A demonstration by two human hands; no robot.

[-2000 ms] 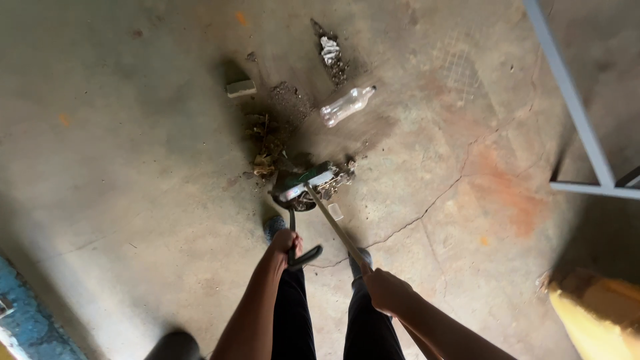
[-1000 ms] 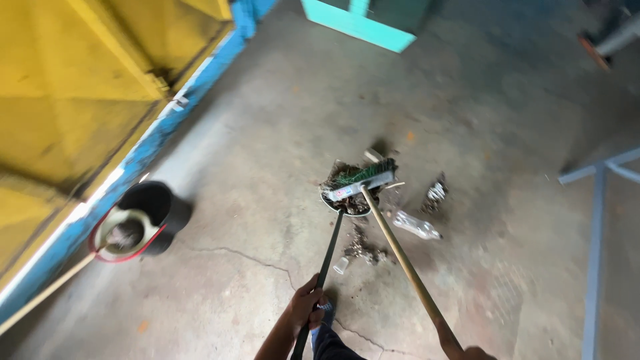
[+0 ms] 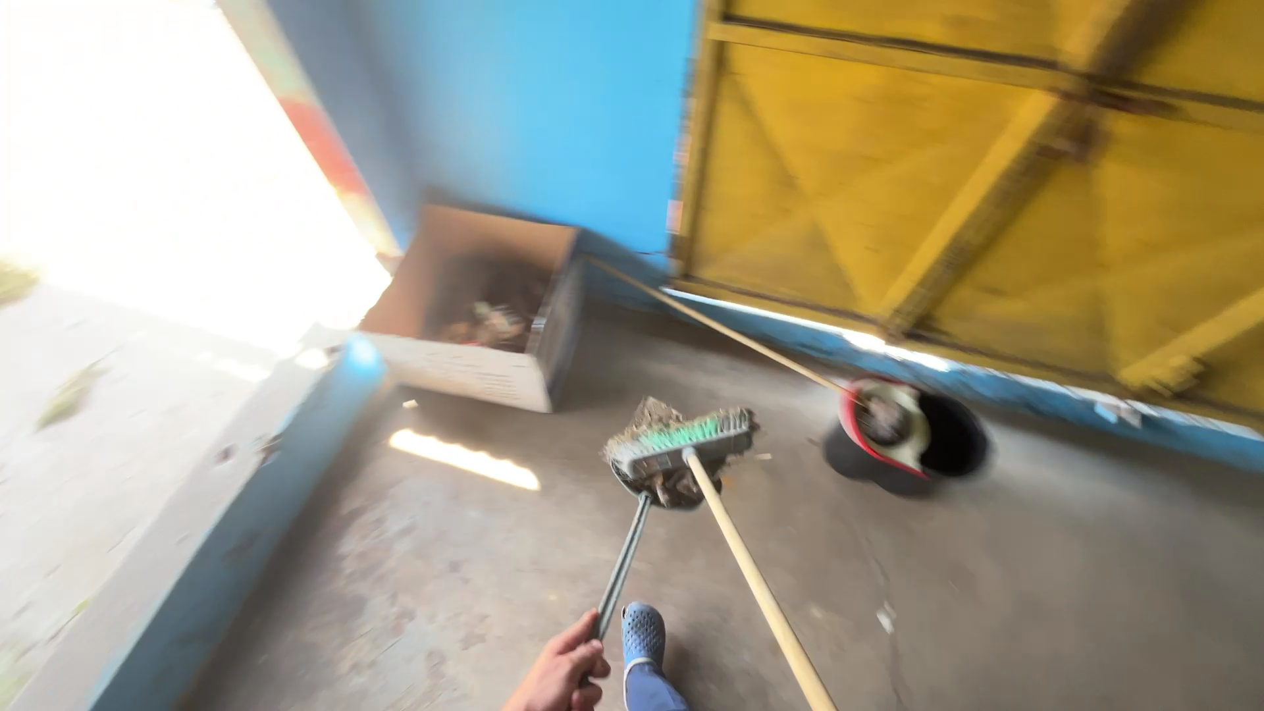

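Note:
My left hand (image 3: 570, 669) grips the dark handle of a long-handled dustpan (image 3: 624, 563), low in the middle of the view. Debris (image 3: 671, 486) fills the pan. Over the pan lies a push broom's head (image 3: 681, 441) with green and pale bristles, fixed to a wooden handle (image 3: 755, 578) that runs down out of the bottom edge. My right hand is out of view. One blue perforated clog (image 3: 644, 637) on my foot shows beside my left hand.
A cardboard box (image 3: 464, 365) with rubbish inside stands by the blue wall (image 3: 553, 109). Dark buckets (image 3: 950, 434), one holding a mop (image 3: 884, 420), stand near the yellow metal door (image 3: 820, 178). A raised blue ledge (image 3: 237, 513) borders the bright opening at left.
The view has swung far round to the box and bright opening. Dustpan and broom have moved along with me, away from the plastic bottle and scraps on the floor. My right hand has left the view.

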